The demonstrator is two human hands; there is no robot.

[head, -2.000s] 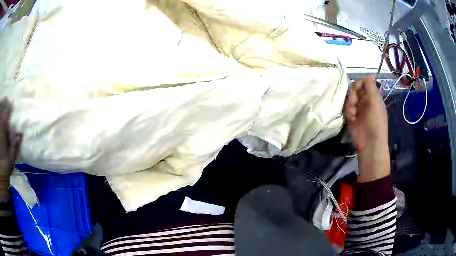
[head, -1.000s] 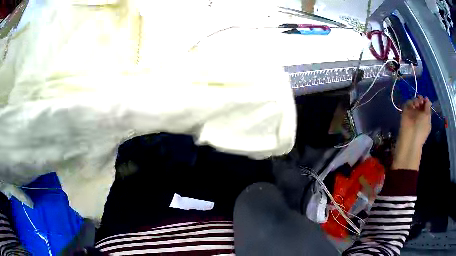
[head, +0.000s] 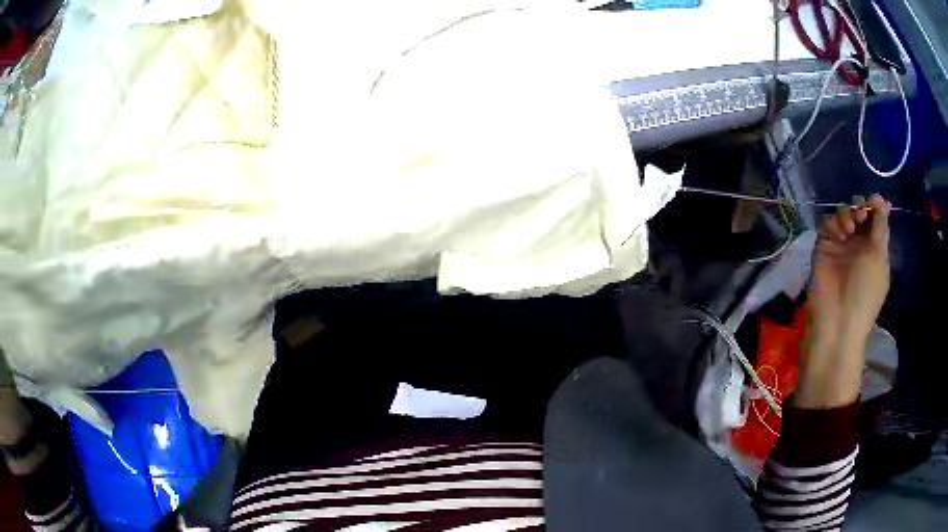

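Note:
The cream jacket (head: 447, 177) lies over the white table and the near edge, with its right end above my dark lap, partly overexposed. My right hand (head: 854, 234) is at the right, fingertips closed on a thin cord (head: 728, 193). The cord runs taut to a small white tip of fabric (head: 659, 193) at the jacket's right end. My left hand (head: 12, 416) is cut off at the left edge, dark and blurred; its fingers do not show clearly. A thin taut line (head: 135, 392) runs near it, over the blue crate.
The blue crate (head: 146, 447) is below left. A white label (head: 437, 402) lies on my lap. A ruler-marked edge (head: 696, 107), dark red scissors handles (head: 821, 29) and a looped white cord (head: 907, 135) are at upper right. A red-orange bundle (head: 774, 364) lies by my right forearm.
My right hand has moved right and away from the jacket's end, and a cord now stretches between them. The jacket's right end has shifted left, uncovering the ruler edge.

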